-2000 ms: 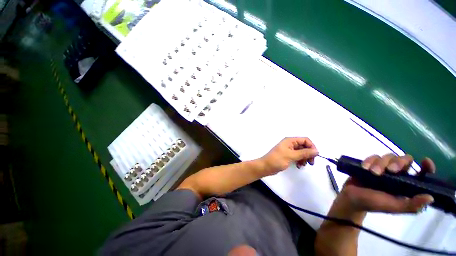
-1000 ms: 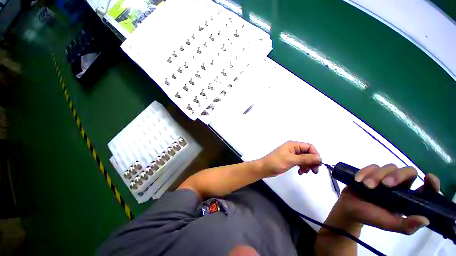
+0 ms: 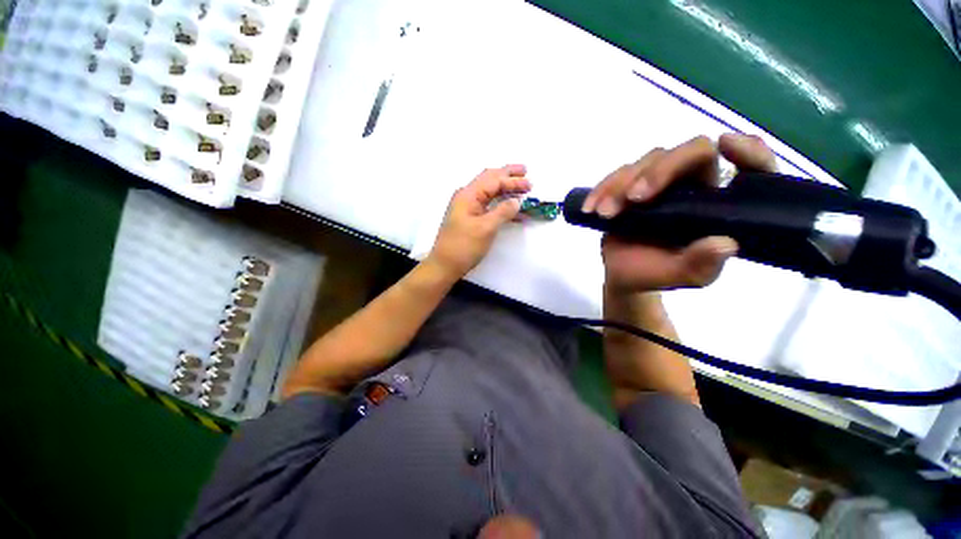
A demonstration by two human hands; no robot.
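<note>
My right hand [image 3: 674, 221] is closed around a thick black electric screwdriver [image 3: 780, 219] with a silvery label, held level with its front end pointing left. My left hand [image 3: 479, 219] holds a small green circuit board [image 3: 541, 208] between thumb and fingers, above the white work sheet. The screwdriver's front end is right at the board. The bit is hardly visible, and I cannot tell whether it touches a screw. Any module body at the board is too small to make out.
A blister tray [image 3: 63, 63] with small brass-coloured parts lies at upper left. A lower tray [image 3: 158, 284] with metallic parts is at left by the bench edge. A dark pointed tool [image 3: 376, 107] and tiny screws [image 3: 409, 30] lie on the sheet. A white tray [image 3: 908, 168] is at far right. The screwdriver cable crosses my front.
The view has swung right and down. The green board now shows at my left fingertips, and the screwdriver's front end is close against it. Both hands keep their holds.
</note>
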